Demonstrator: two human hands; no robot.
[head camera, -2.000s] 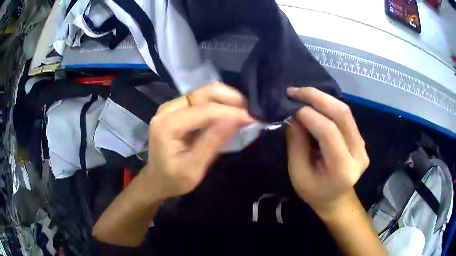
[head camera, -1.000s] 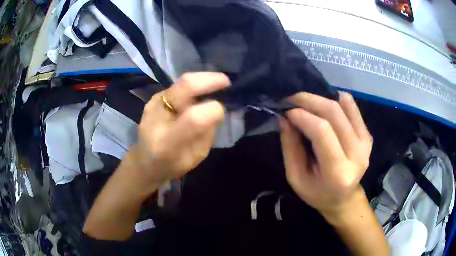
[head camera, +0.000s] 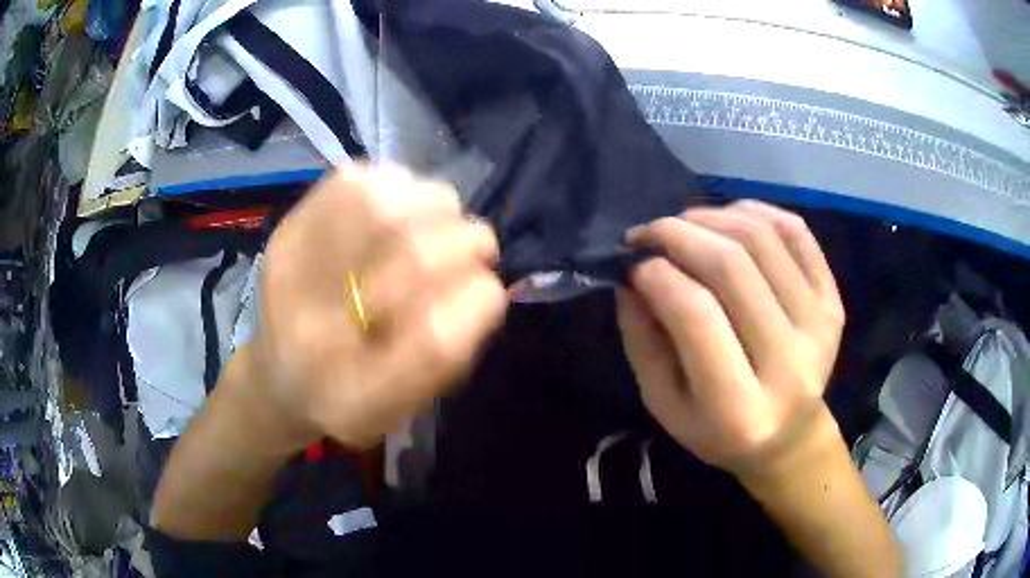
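Note:
A black cloth panel (head camera: 565, 136), joined to pale grey cloth at its left, hangs over the table's front edge. My left hand (head camera: 378, 299), with a ring and blurred by motion, is closed on the panel's lower edge at the left. My right hand (head camera: 734, 327) pinches the same edge between thumb and fingers at the right. A short stretch of edge with a light, shiny strip shows between the two hands. My left fingertips are partly hidden by the hand itself.
A grey ruler strip (head camera: 813, 136) with a blue edge runs along the table front. A phone (head camera: 887, 9) is cut off at the top right. Pale cloth with black stripes (head camera: 282, 68) is heaped at the upper left. More grey-and-black pieces lie below left and at lower right (head camera: 971, 418).
My left hand has moved left and closed, its back now towards the camera. The black panel has shifted left and narrowed. My right hand keeps its pinch, nearly in place.

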